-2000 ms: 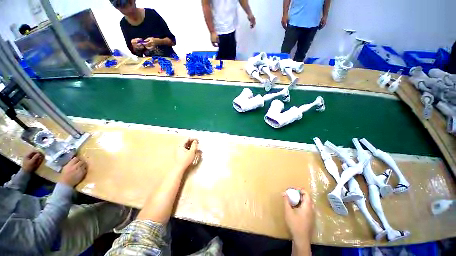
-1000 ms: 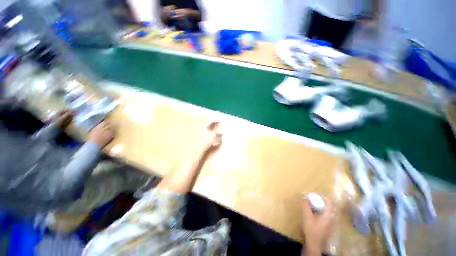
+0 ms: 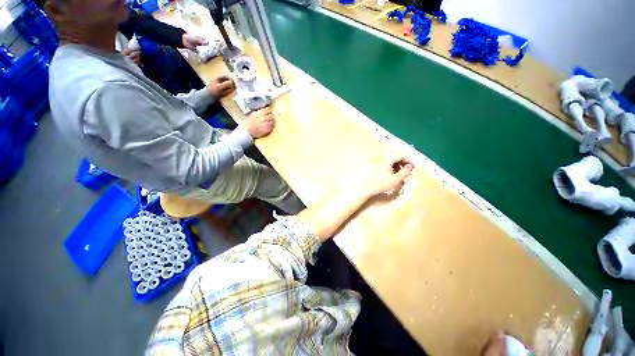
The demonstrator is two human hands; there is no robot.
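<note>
My left hand (image 3: 393, 179) rests on the tan bench ledge (image 3: 418, 243) beside the belt, fingers loosely curled, with nothing seen in it. My right hand (image 3: 494, 346) is at the bottom edge, mostly cut off, and holds a small white bottle (image 3: 516, 346); the bottle's nozzle is not visible. Light-grey arms (image 3: 600, 323) lie at the lower right corner, partly out of the picture. Two joined units lie on the green belt at the right, one with its round collar (image 3: 575, 182) facing left, the other (image 3: 616, 250) cut by the edge.
A person in a grey sweater (image 3: 139, 118) sits at the left, hands beside a metal fixture (image 3: 252, 87). A blue tray of white rings (image 3: 154, 250) is on the floor. Blue parts (image 3: 477, 42) and more grey units (image 3: 586, 97) lie across the green belt (image 3: 418, 104).
The view has swung left and down, so the bench and my hands appear further right and the neighbour and floor tray show more. My right hand still holds the bottle.
</note>
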